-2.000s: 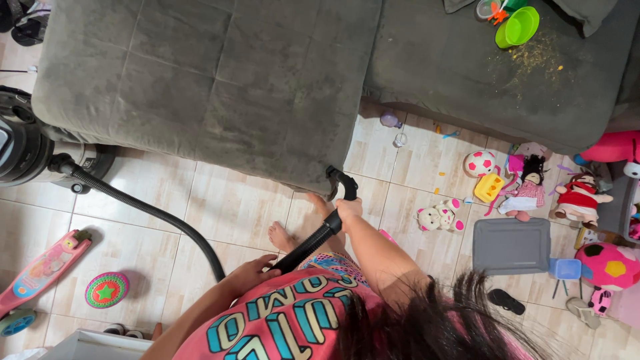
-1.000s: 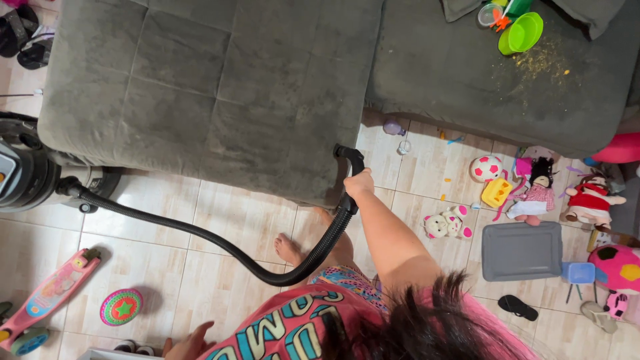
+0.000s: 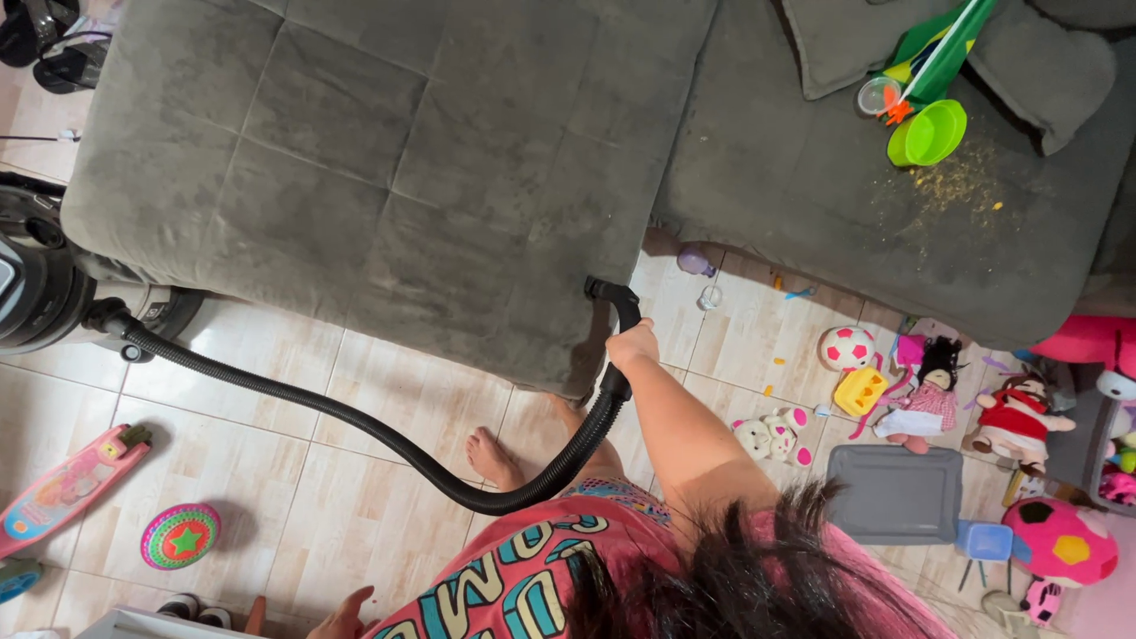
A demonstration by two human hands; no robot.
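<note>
My right hand (image 3: 632,344) is closed around the black handle of a vacuum cleaner hose (image 3: 373,430), near the corner of the grey upholstered sofa seat (image 3: 337,160). The handle's bent tip (image 3: 599,287) rests at the cushion's edge. From the handle the ribbed hose loops down past my shirt and runs left to the black canister vacuum cleaner (image 3: 53,284). Low in the view, my left hand (image 3: 344,614) hangs near my shirt with its fingers apart and nothing visible in it.
A green bowl (image 3: 927,133) lies tipped beside scattered crumbs (image 3: 954,191) on the other sofa section. On the tiled floor at right are dolls (image 3: 1021,422), balls, a plush toy (image 3: 772,437) and a grey plastic lid (image 3: 895,493). A pink scooter (image 3: 71,488) and a round patterned toy (image 3: 180,536) lie at left.
My left hand was at the black tube two seconds ago; it has let go and moved down and left. The right hand keeps hold of the handle. The hose now hangs in a wide loop.
</note>
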